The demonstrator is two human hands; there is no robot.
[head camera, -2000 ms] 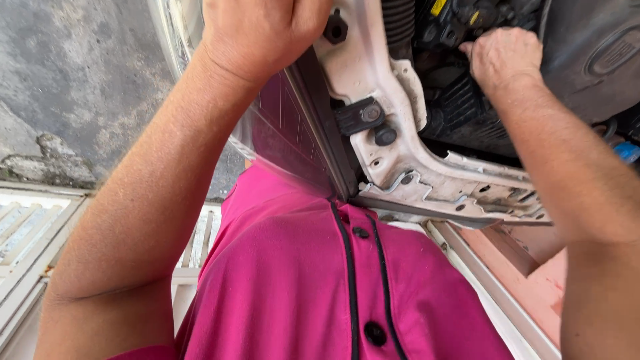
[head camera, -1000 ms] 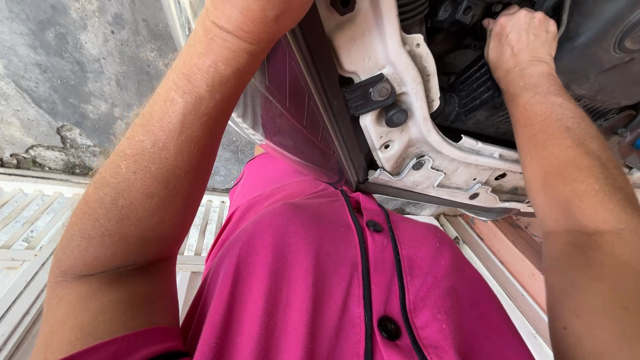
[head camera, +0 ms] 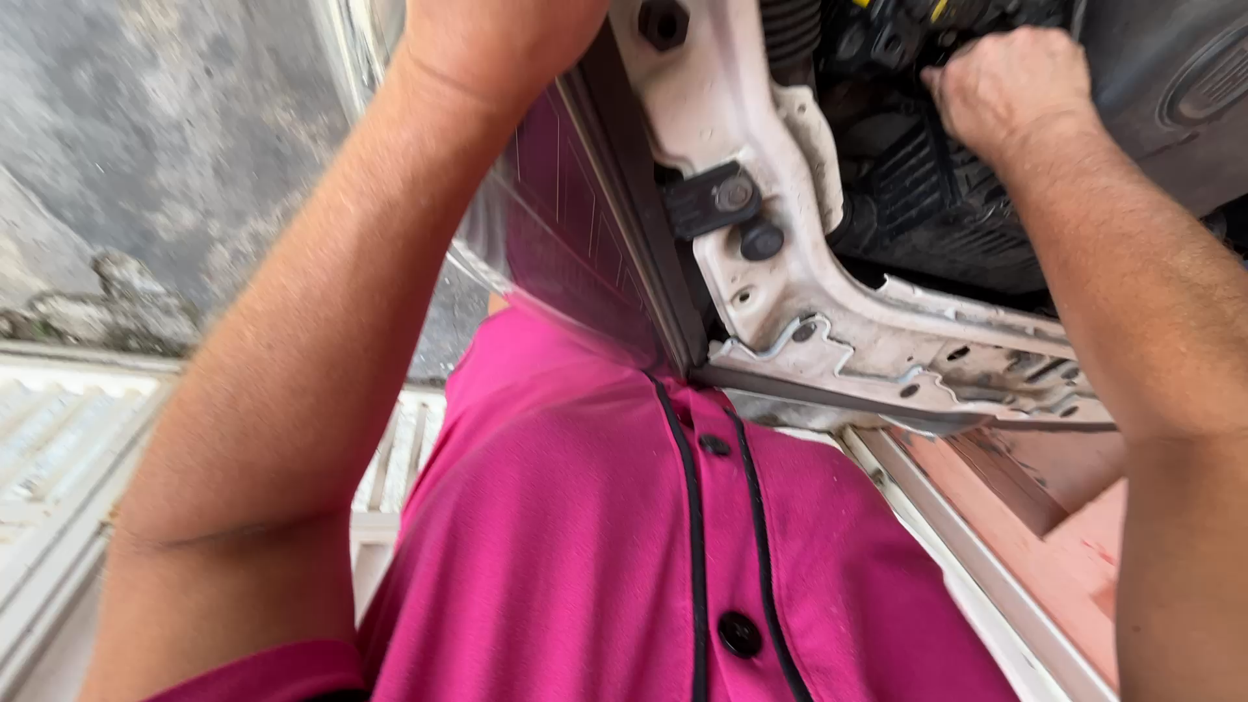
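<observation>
At the top left, my left hand (head camera: pixel 507 39) lies over the front edge of a car's engine bay, beside the headlight (head camera: pixel 585 214); its fingers are cut off by the frame, so its grip is hidden. My right hand (head camera: pixel 1014 93) reaches into the engine bay with curled fingers, near dark parts with yellow pieces. Whether it holds anything cannot be told. Just left of it and below is a ribbed black plastic part (head camera: pixel 912 175). The white metal body panel (head camera: pixel 780 127) curves between both hands and carries a black bracket with a bolt (head camera: pixel 726 198) and a round rubber stop (head camera: pixel 760 239).
A grey plastic engine cover (head camera: pixel 1160 88) is right of my right hand. My body in a pink buttoned shirt (head camera: pixel 585 526) is against the car's corner. A white ribbed metal gate (head camera: pixel 68 439) stands lower left, beside rough concrete (head camera: pixel 195 127). A reddish surface (head camera: pixel 1063 575) shows lower right.
The view has shifted slightly back and forth. My right hand stays in the engine bay with its fingers curled, and my left stays at the top edge. Nothing is plainly taken or let go.
</observation>
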